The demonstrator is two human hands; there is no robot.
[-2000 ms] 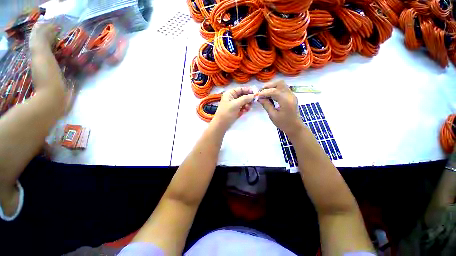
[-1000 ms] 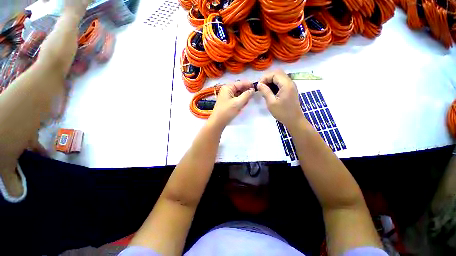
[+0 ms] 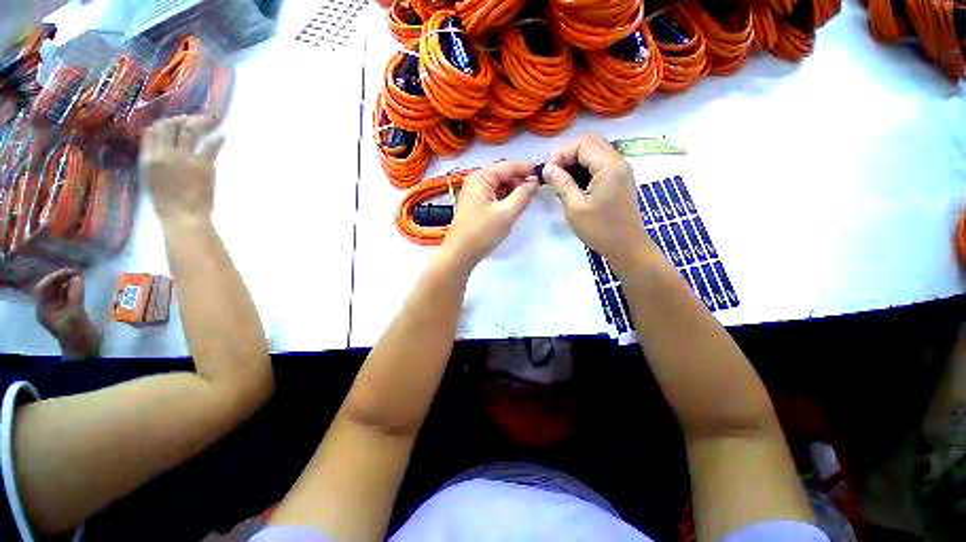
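A coiled orange cable (image 3: 410, 217) lies on the white table, its right end partly hidden by my left hand (image 3: 490, 208). My right hand (image 3: 596, 193) is close beside my left, and the fingertips of both pinch a small black piece (image 3: 539, 173) between them. The piece looks like the cable's connector, partly hidden by my fingers. A label sheet with rows of dark strips (image 3: 689, 246) lies on the table, partly under my right wrist and forearm.
A large pile of orange cables (image 3: 530, 64) stands at the back. A yellow-green strip (image 3: 648, 147) lies behind my right hand. At left are bagged coils (image 3: 66, 196), a card stack (image 3: 142, 299) and another person's arm (image 3: 212, 281). A small sticker sheet (image 3: 332, 23) lies back left.
The view has shifted slightly. My hands stay together at the black piece. The neighbour's hand has come back from the grey stack to beside the bagged coils, and their other hand now shows.
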